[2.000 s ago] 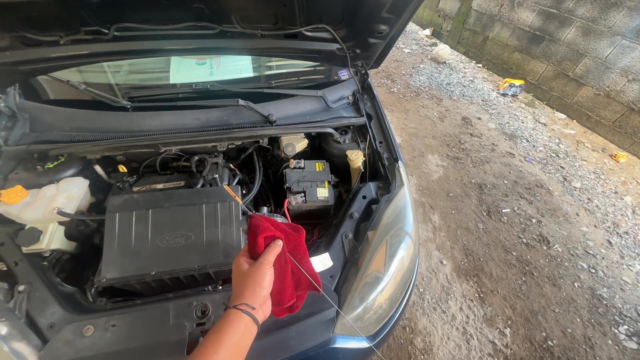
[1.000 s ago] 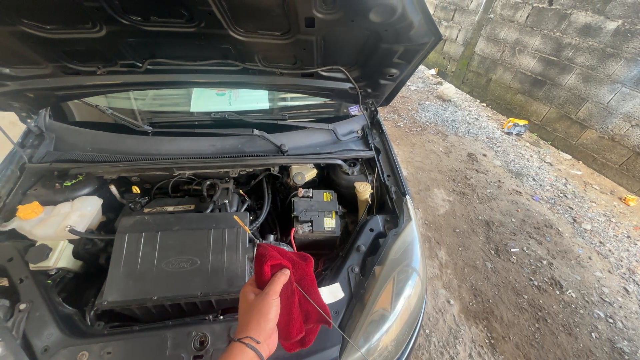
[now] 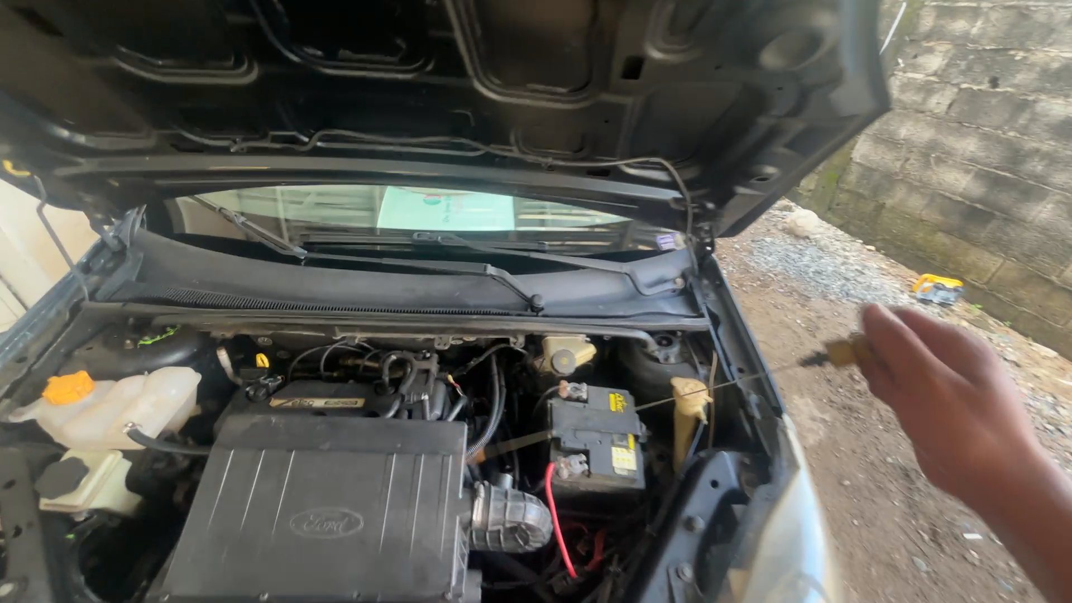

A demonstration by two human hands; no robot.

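Note:
My right hand (image 3: 946, 410) is at the right, beside the car's fender, blurred and closed around the yellowish handle of an engine oil dipstick (image 3: 840, 352). The thin rod slants left and slightly down across the battery (image 3: 595, 440), and its blurred flat end is near the black engine air filter housing (image 3: 327, 511). Whether the rod touches anything under it cannot be told. My left hand is out of view. Behind the housing lies the engine's top cover (image 3: 335, 400), with a yellow-topped part (image 3: 262, 362) at its left.
The raised hood (image 3: 519, 84) hangs over the engine bay. A white coolant tank (image 3: 142, 402) with an orange cap stands at the left. A red cable (image 3: 557, 519) runs down from the battery. A block wall (image 3: 988, 126) rises beyond gravelly ground at the right.
My left hand and the red cloth around the rod have left the view. My right hand, with the dipstick handle, has come into view at the right.

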